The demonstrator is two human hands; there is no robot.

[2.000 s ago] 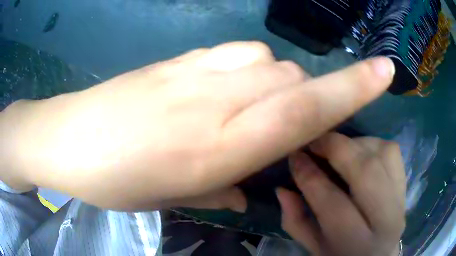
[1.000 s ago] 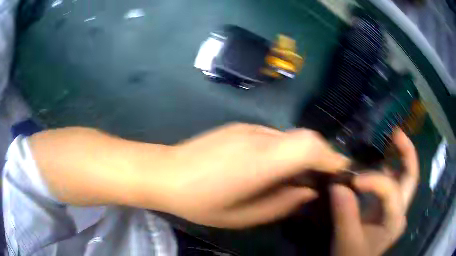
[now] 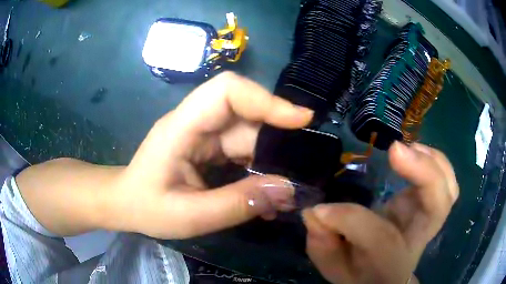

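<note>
My left hand (image 3: 188, 161) holds a dark rounded-square display module (image 3: 299, 152) between thumb and fingers, with an orange flex tail (image 3: 358, 158) on its right side. Clear shiny film (image 3: 288, 194) shows at my left thumb tip, below the module's lower edge. My right hand (image 3: 383, 216) is at the right, index finger and thumb apart near the tail. The thumb tip is close to the film; whether it touches the film cannot be told.
A pile of glossy modules (image 3: 175, 47) lies at the upper left. A long black ribbed row of covers (image 3: 324, 52) and a row of modules with green tabs (image 3: 394, 83) stand beyond my hands. A white paper piece (image 3: 484, 136) lies at the right edge.
The view has shifted, bringing the module pile and both rows fully into sight. My hands have moved apart, and the module with its orange tail now shows in my left hand.
</note>
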